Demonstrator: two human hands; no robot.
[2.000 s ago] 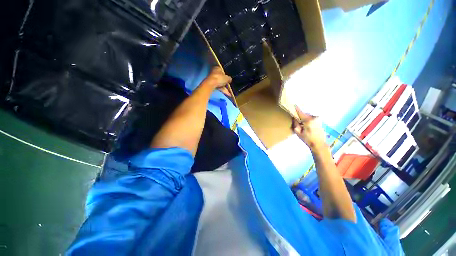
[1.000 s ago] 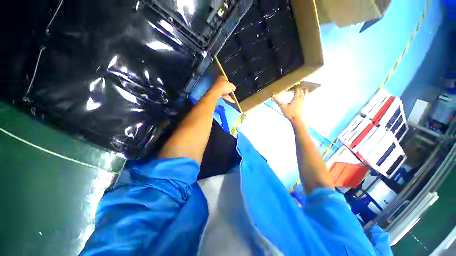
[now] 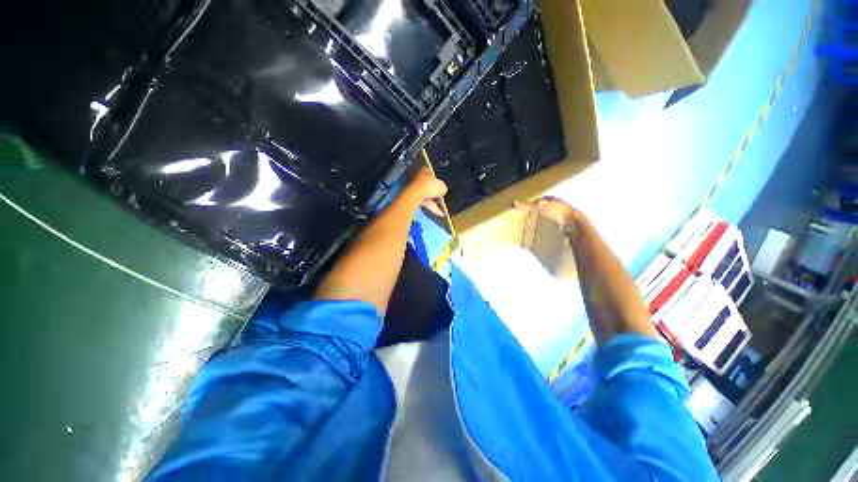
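Observation:
An open cardboard carton [image 3: 576, 89] stands at the upper middle with black trays [image 3: 499, 122] inside. My left hand [image 3: 428, 191] grips the carton's near left edge, with the fingers partly hidden behind it. My right hand [image 3: 550, 209] is at the carton's near right corner, its fingers on the base of a carton flap [image 3: 548, 242] that hangs outward and down. The right fingertips are small and bright, so the exact hold is hard to see. A large shiny black blister tray [image 3: 235, 141] lies on the bench at upper left.
A green bench surface [image 3: 122, 254] is at the left. Another open carton [image 3: 649, 56] stands at upper right. White-and-red stacked trays [image 3: 701, 292] are at the right beyond a yellow-striped line on the blue floor.
The flap beside my right hand went from standing inward to folded outward and down. My right hand moved up and left to the carton corner. The view shifted, showing more of the second carton.

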